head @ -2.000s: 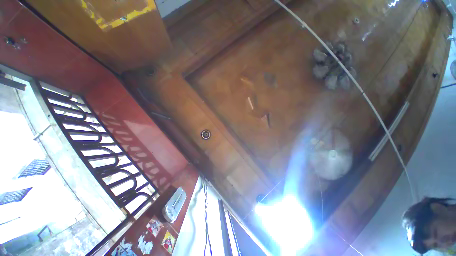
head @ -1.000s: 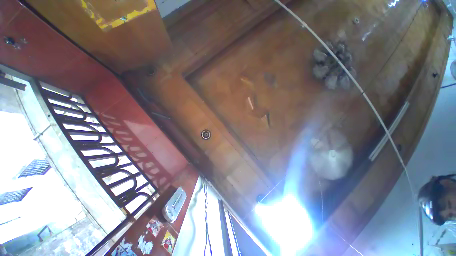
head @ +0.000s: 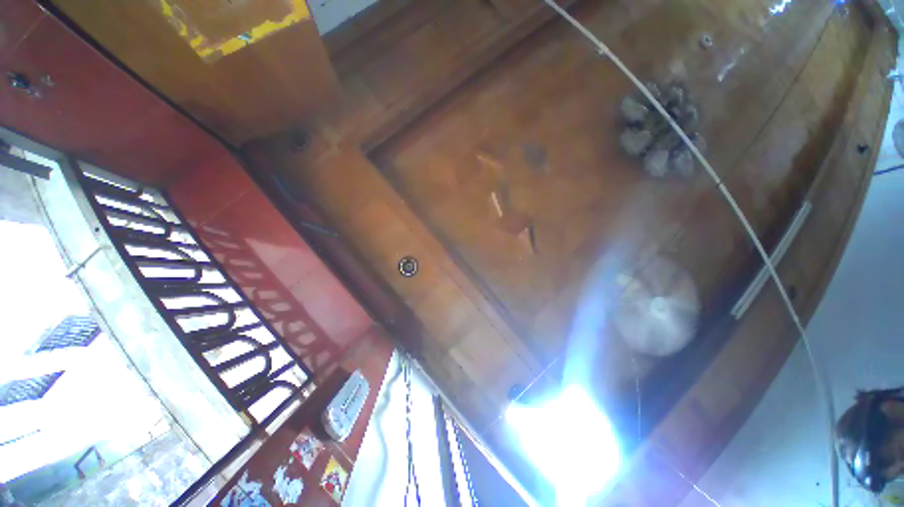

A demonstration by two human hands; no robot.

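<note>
Neither my left hand nor my right hand is in the picture. No garment pieces show. The view looks up at a brown wooden ceiling [head: 446, 188]. A very bright lamp [head: 565, 441] glares at the bottom middle. A round, blurred whitish fan [head: 656, 305] is on the ceiling, and a flower-shaped light fixture [head: 661, 129] is above it. A pale cord [head: 729, 198] crosses the right side.
A window with dark bars [head: 193, 292] is set in a red wall [head: 188, 198] at the left. A white oblong device [head: 347, 406] is on that wall. A person's head [head: 874, 441] shows at the lower right edge, cut off by the frame.
The person's head at the lower right has moved right and slightly down towards the picture's edge. The ceiling, window and lamp have not moved.
</note>
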